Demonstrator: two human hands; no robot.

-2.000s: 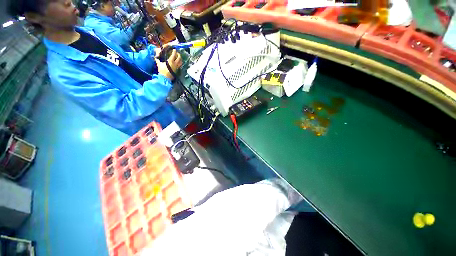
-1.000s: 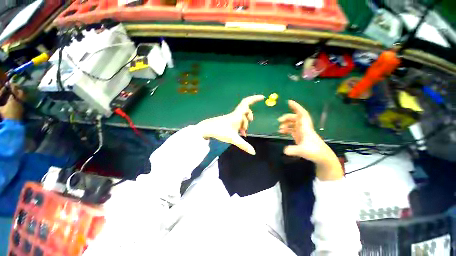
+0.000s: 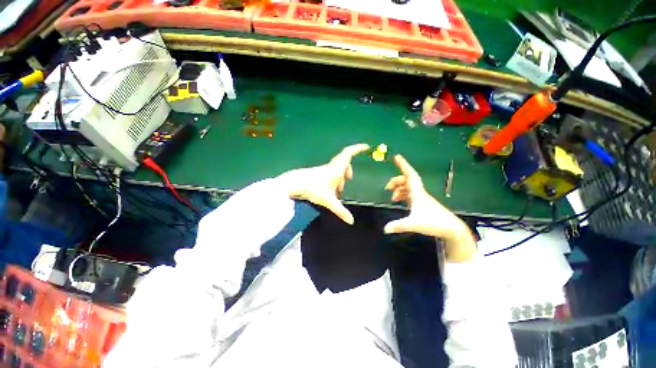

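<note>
Tiny bright yellow pieces (image 3: 380, 152) lie on the green mat (image 3: 316, 154), just beyond and between my fingertips. My left hand (image 3: 327, 183) is left of them, fingers apart, with nothing in it. My right hand (image 3: 421, 205) is right of them, also spread and empty. Both hands are at the bench's front edge and do not touch each other. Thin silver tweezers (image 3: 449, 178) lie on the mat to the right of my right hand.
White vented box (image 3: 126, 100) with cables stands left, beside a white-and-yellow box (image 3: 188, 97). Amber squares (image 3: 260, 122) lie left of centre. An orange screwdriver (image 3: 521, 123), red bin (image 3: 467, 108) and blue-yellow box (image 3: 539, 169) are right. Salmon trays (image 3: 288, 21) sit on the shelf.
The view has swung from the left side to the bench front since the oldest frame, bringing both hands into view. Since the middle frame, my hands remain spread and the fingertips are slightly closer together.
</note>
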